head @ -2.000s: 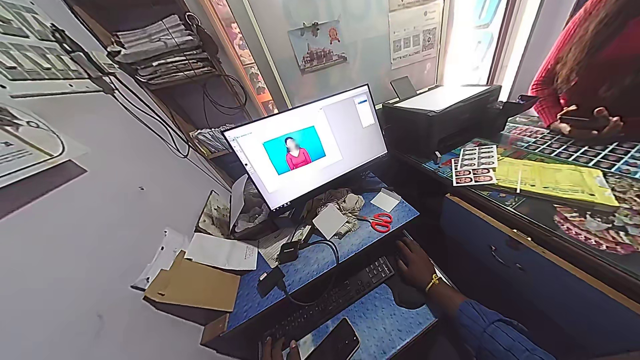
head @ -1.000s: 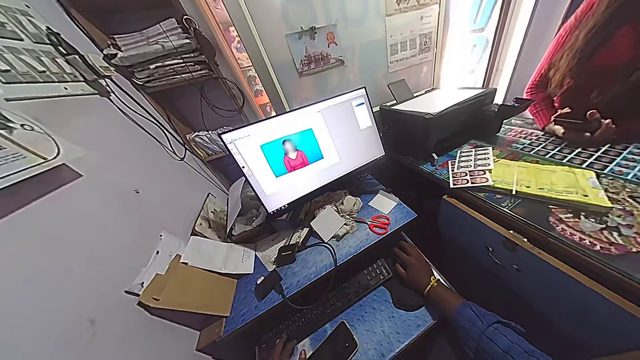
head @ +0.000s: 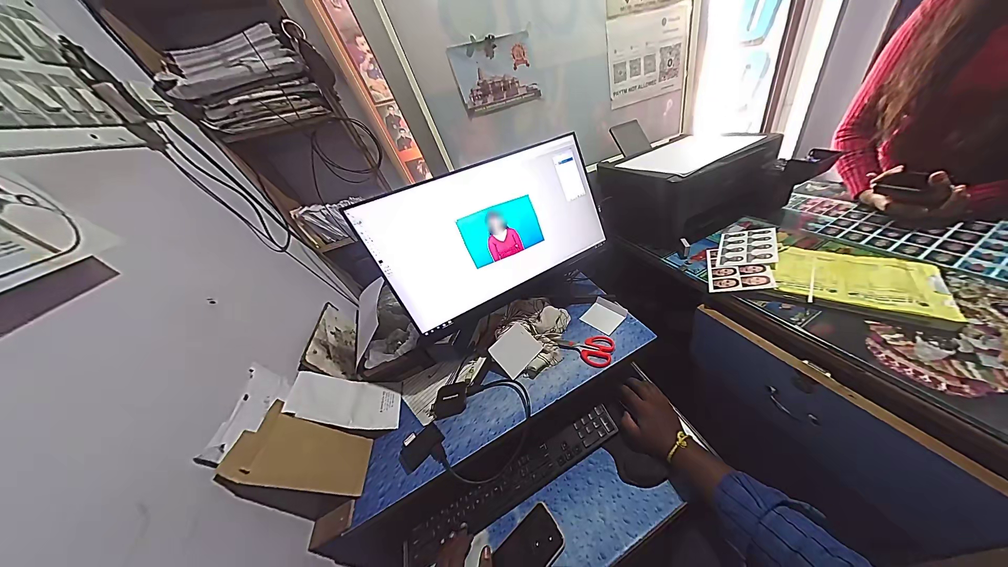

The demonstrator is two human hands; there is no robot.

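Observation:
My right hand [head: 647, 417], with a yellow band at the wrist, rests at the right end of the black keyboard [head: 543, 465], over a dark mouse pad [head: 636, 466]. A mouse under it cannot be made out. At the bottom edge my left hand [head: 463, 549] shows only its fingertips, by the near left keys and beside a dark smartphone [head: 531, 539]. Above the keyboard stands a monitor [head: 417, 228] showing a photo of a person in pink on a blue background. Red-handled scissors [head: 597, 351] lie on the blue desktop below it.
Cables with black adapters [head: 450, 400], paper cards [head: 516, 351] and crumpled cloth lie on the desk. Brown envelopes [head: 299, 449] lean at left. A black printer [head: 693, 177] stands behind, right. Photo sheets [head: 740, 272] and a yellow packet [head: 866, 283] lie on the counter, where another person holds a dark object.
Less of my left hand shows at the bottom edge than two seconds ago. My right hand stays by the keyboard's right end. The other person's hands have shifted around the dark object.

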